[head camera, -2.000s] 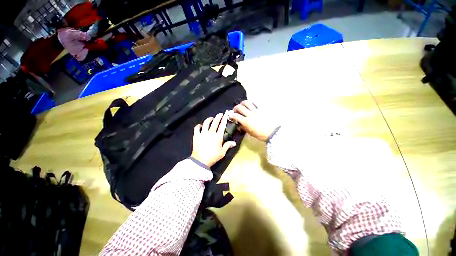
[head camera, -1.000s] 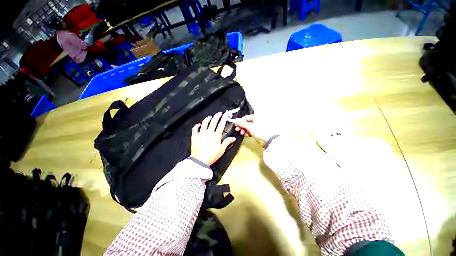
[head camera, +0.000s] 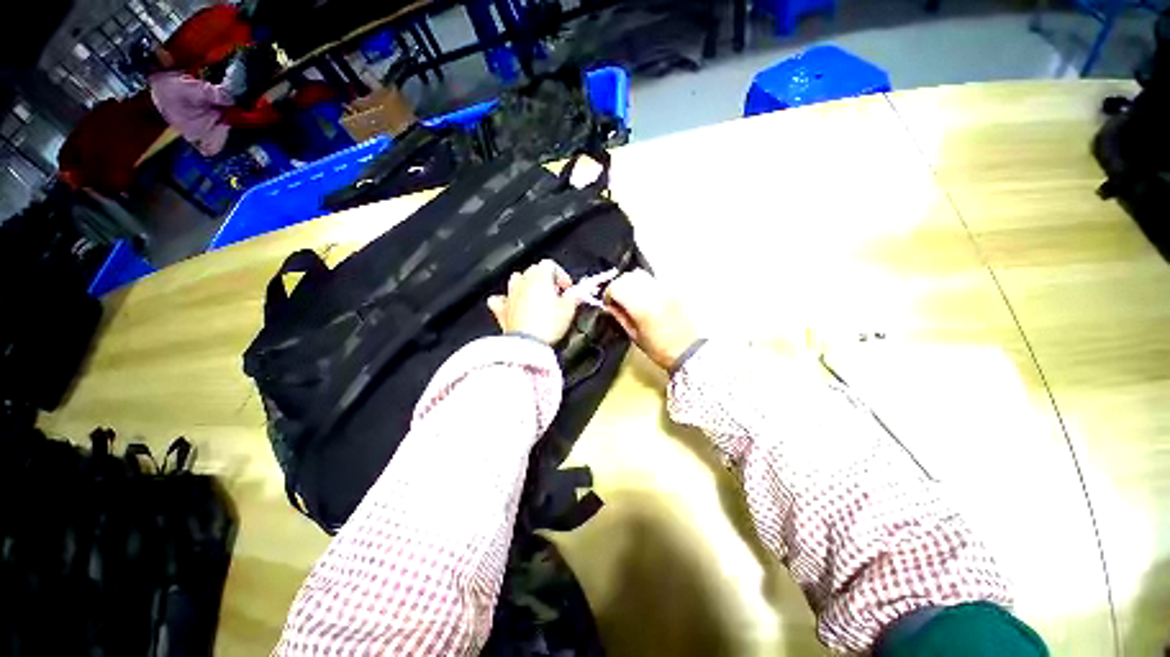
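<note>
A dark camouflage backpack (head camera: 423, 308) lies on its side on the wood-grain table, its black panel towards me. My left hand (head camera: 539, 303) is on the panel near the bag's right end, fingers bent in at a small white piece (head camera: 593, 285). My right hand (head camera: 652, 313) is right beside it, fingers closed together at the same white piece. The white piece lies between the fingertips of both hands. What exactly it is, a tag or a fitting, I cannot tell. A webbing strap (head camera: 565, 498) hangs loose at the bag's lower side.
Dark bags are stacked at the lower left (head camera: 116, 552) and right edge (head camera: 1139, 167). A thin dark stick or cord (head camera: 885, 424) lies right of my right forearm on the table (head camera: 1026, 231). Behind are a blue crate (head camera: 302, 193), a blue stool (head camera: 817, 80) and a seated person (head camera: 193, 105).
My left hand, flat on the bag before, has moved up and its fingers have bent in to the white piece. My right hand stays close to it. The thin stick shows more beside my right sleeve.
</note>
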